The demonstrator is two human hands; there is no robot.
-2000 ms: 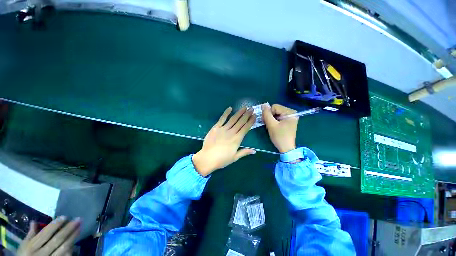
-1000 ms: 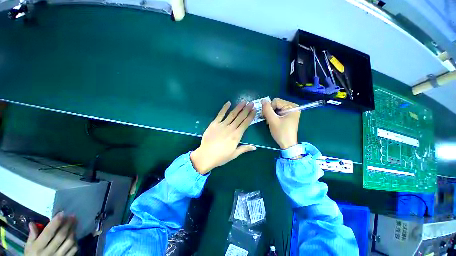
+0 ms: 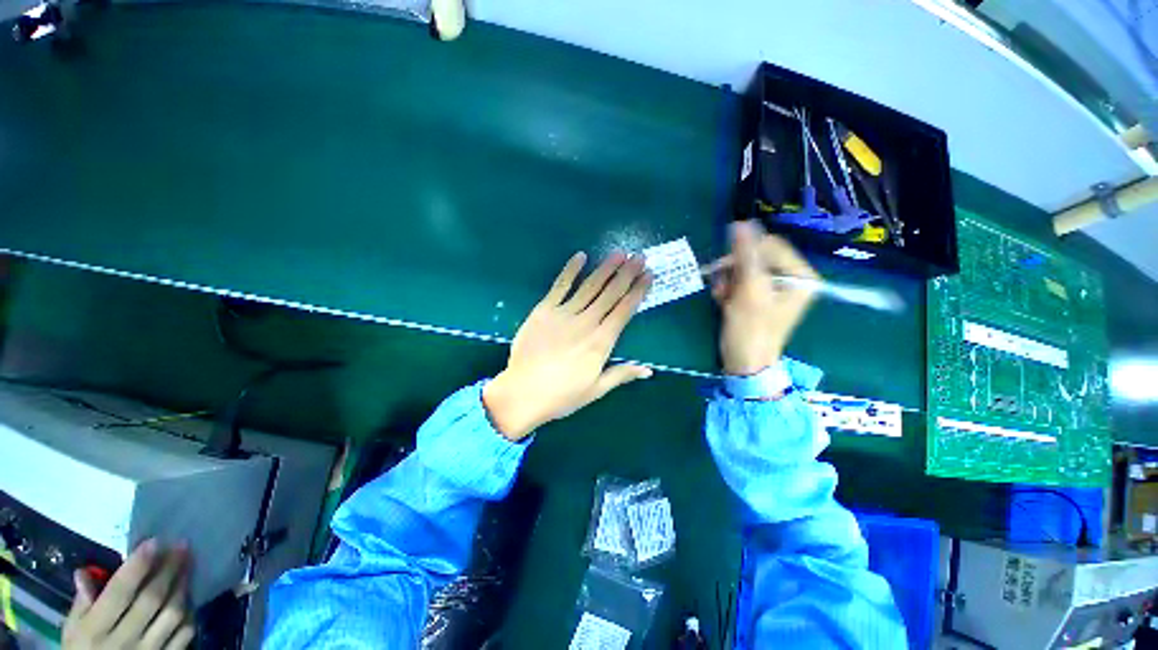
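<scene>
A small white printed label lies on the green mat. My left hand lies flat with spread fingers, its fingertips on the label's left edge. My right hand is just right of the label, off it and blurred. It holds a slim pale pen, also blurred, which points away to the right.
A black tool box stands behind my right hand. A large green circuit board is at the right. Zip bags lie in front, near a blue bin. Another person's hand is by a machine at the lower left.
My right hand has moved right, off the label, with the pen, and more of the label shows. My left hand has stayed in place.
</scene>
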